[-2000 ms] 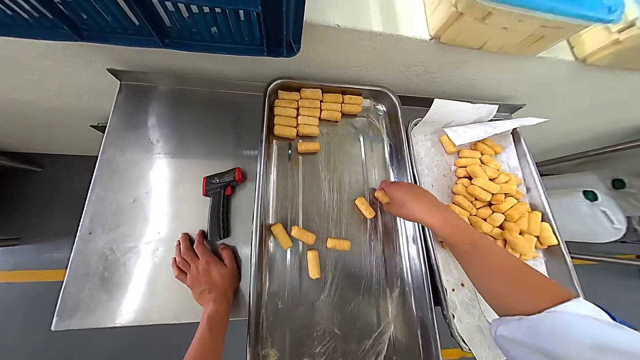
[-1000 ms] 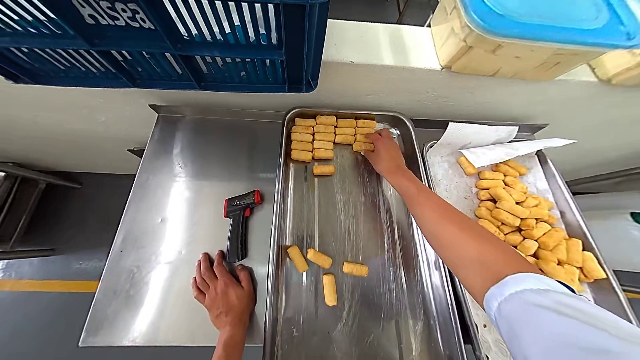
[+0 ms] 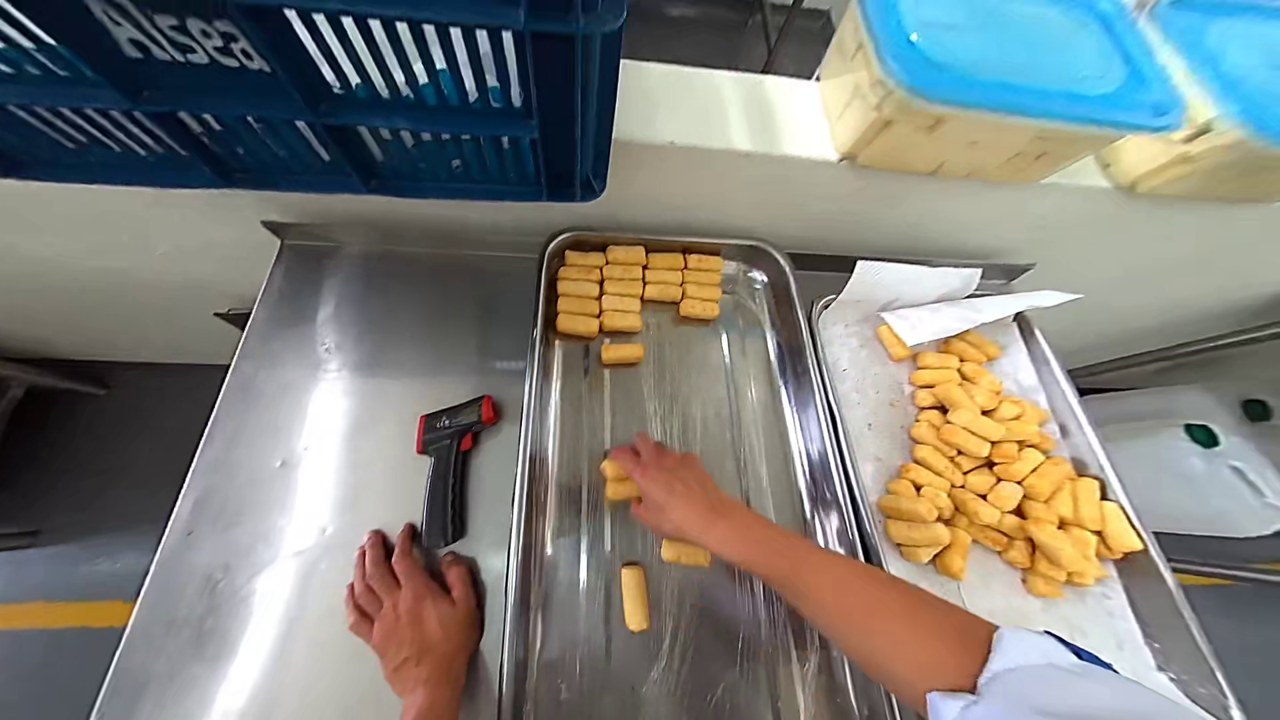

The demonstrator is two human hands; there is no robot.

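Golden fried sticks lie in short columns at the far end of a metal tray lined with clear film. My right hand is over the tray's middle, its fingers on two sticks side by side. Two loose sticks, one crosswise and one lengthwise, lie nearer to me. My left hand rests palm down, fingers spread, on the steel table, just below a black and red infrared thermometer. A heap of sticks fills part of a paper-lined tray at the right.
A blue plastic crate is at the upper left, above the table's back edge. Tubs with blue lids stand on a ledge behind the trays. White plastic jugs are at the right, beyond the heap's tray.
My right hand has moved from the far columns back toward the middle of the tray, to the loose sticks. My left hand stays beside the thermometer. The view has shifted.
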